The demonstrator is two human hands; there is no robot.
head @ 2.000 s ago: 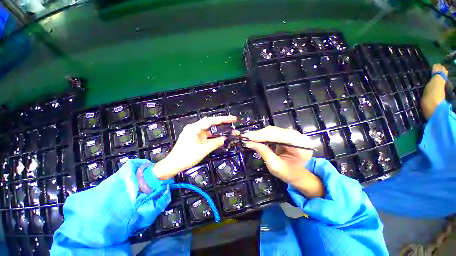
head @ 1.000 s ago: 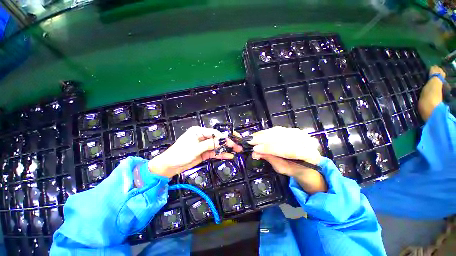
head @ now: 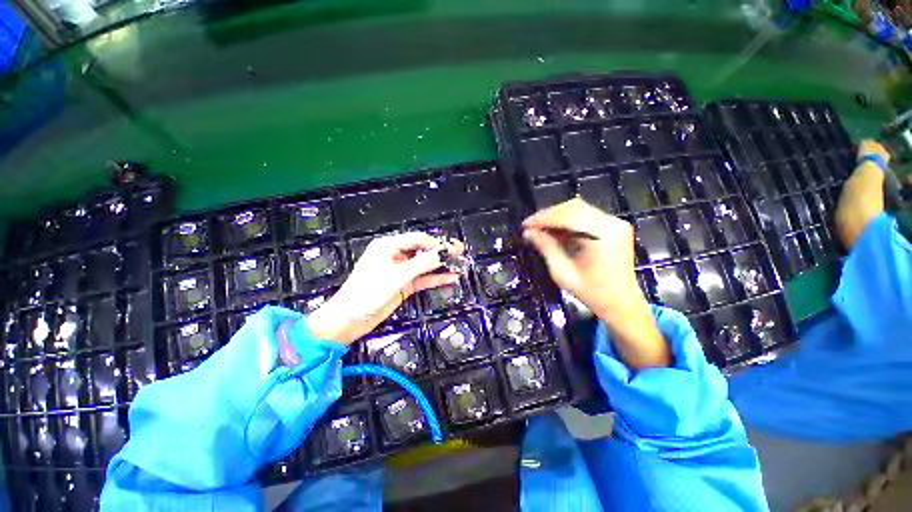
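My left hand (head: 375,285) is above the centre blister tray (head: 415,192) and pinches a small dark, shiny module (head: 455,262) between thumb and fingers. The fingers hide part of the module. My right hand (head: 592,255) is raised at the border of the centre and right trays, apart from the module. Its thumb and index fingertips are together. A short part of the slim dark tweezers (head: 584,238) shows in the right hand; the rest is hidden. Squarish units with grey centres sit in many centre tray pockets.
The right blister tray (head: 612,148) sits higher beside the centre tray. Another black tray (head: 790,165) lies near a neighbour's hand (head: 862,200). The left blister tray (head: 75,345) is at the left edge. A blue cord (head: 400,380) curls over the centre tray. The green mat (head: 330,120) lies beyond.
My right hand has moved right and up, away from the module, and has turned more upright. My left hand stays over the centre tray with the module, its fingers slightly higher than one second ago.
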